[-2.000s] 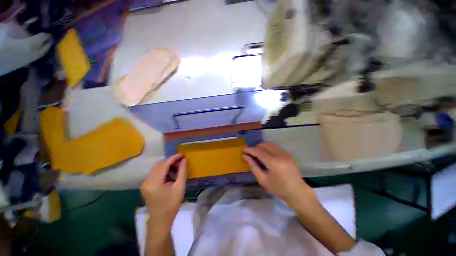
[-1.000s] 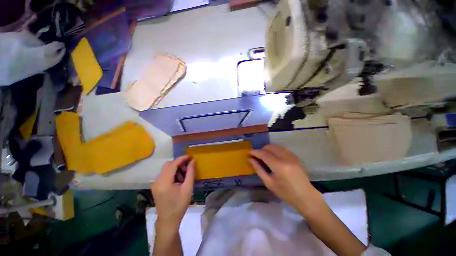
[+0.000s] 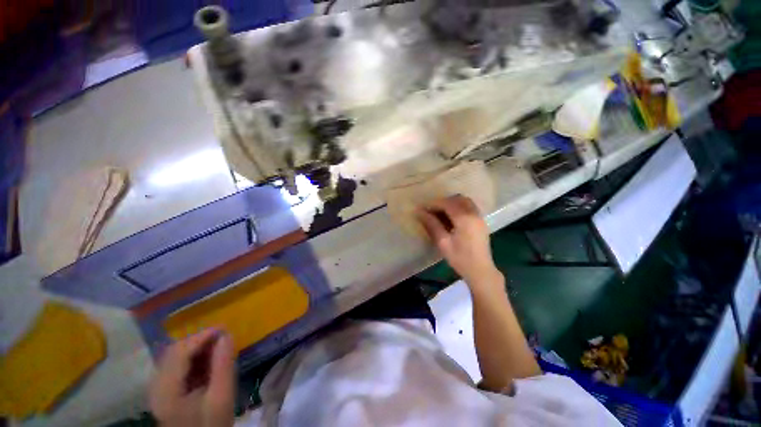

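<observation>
The hinged blue-violet template (image 3: 188, 248) lies open on the table in front of me. A yellow panel (image 3: 250, 307) lies flat on its near leaf. My left hand (image 3: 196, 375) is at the panel's near left edge, blurred, with fingers curled; whether it touches the panel is unclear. My right hand (image 3: 455, 233) is on the beige panels (image 3: 476, 182) at the right of the bed, fingertips on the pile. Whether it grips one panel is hidden by the fingers.
The sewing machine head (image 3: 334, 75) stands behind the template. Beige panels (image 3: 104, 208) and yellow panels (image 3: 52, 359) lie at left. A dark recess (image 3: 555, 167) is at the right of the bed. A blue crate (image 3: 617, 404) is on the floor at right.
The view has turned to the right. My right hand has left the yellow panel and moved right onto the beige pile. The yellow panel stays on the template.
</observation>
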